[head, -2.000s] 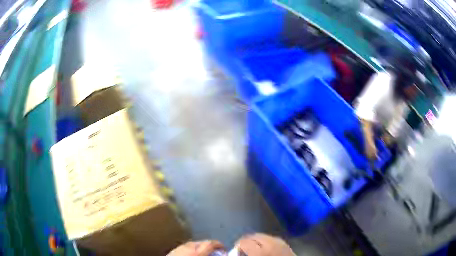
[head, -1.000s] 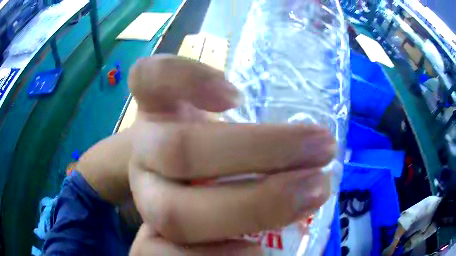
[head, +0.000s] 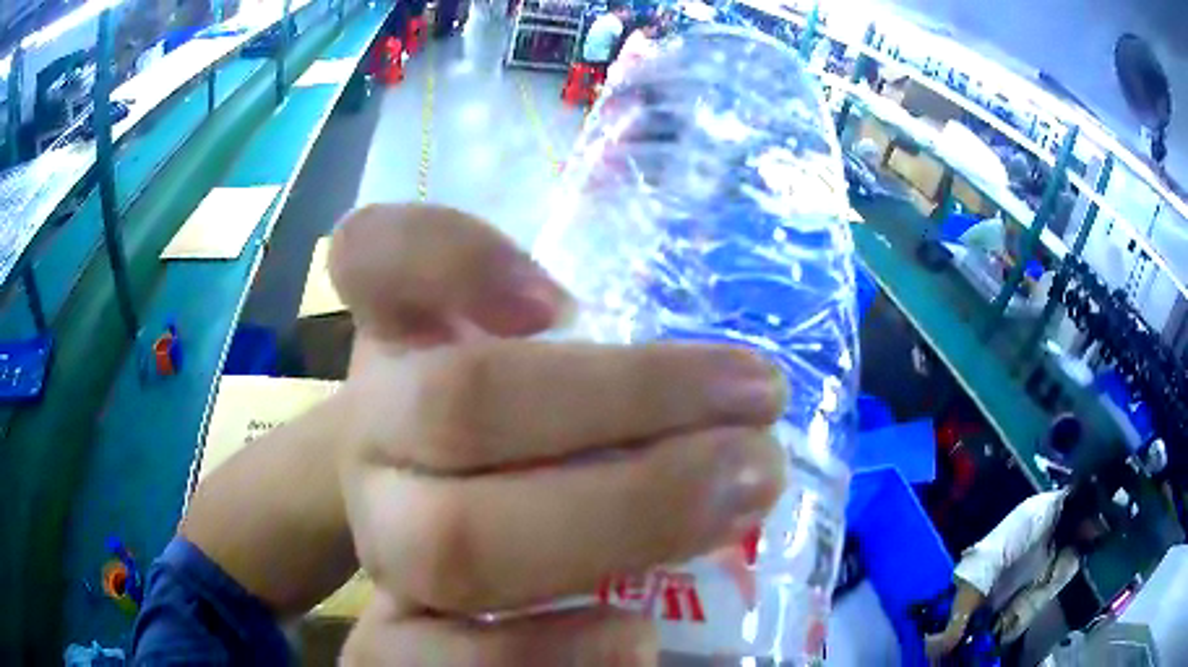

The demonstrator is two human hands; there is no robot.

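Note:
My left hand (head: 560,469) is close to the camera, with its fingers wrapped around a clear plastic water bottle (head: 730,222). The bottle is tilted, its crinkled base end pointing up and away. Part of a white label with red print shows below the fingers. The bottle's lower end is cut off by the bottom edge. My dark blue sleeve is at the lower left. My right hand is not in view.
A brown carton (head: 261,417) stands at left, partly behind my forearm, beside a long green bench (head: 169,430) with blue-orange tape dispensers (head: 120,576). Blue bins (head: 896,528) stand at right, near a person in a light top (head: 1023,560). An aisle (head: 476,143) runs ahead.
Two seconds ago both hands were low at the bottom edge. The bottle then came up before the camera in my left hand. Since then the view has lifted, showing more of the aisle.

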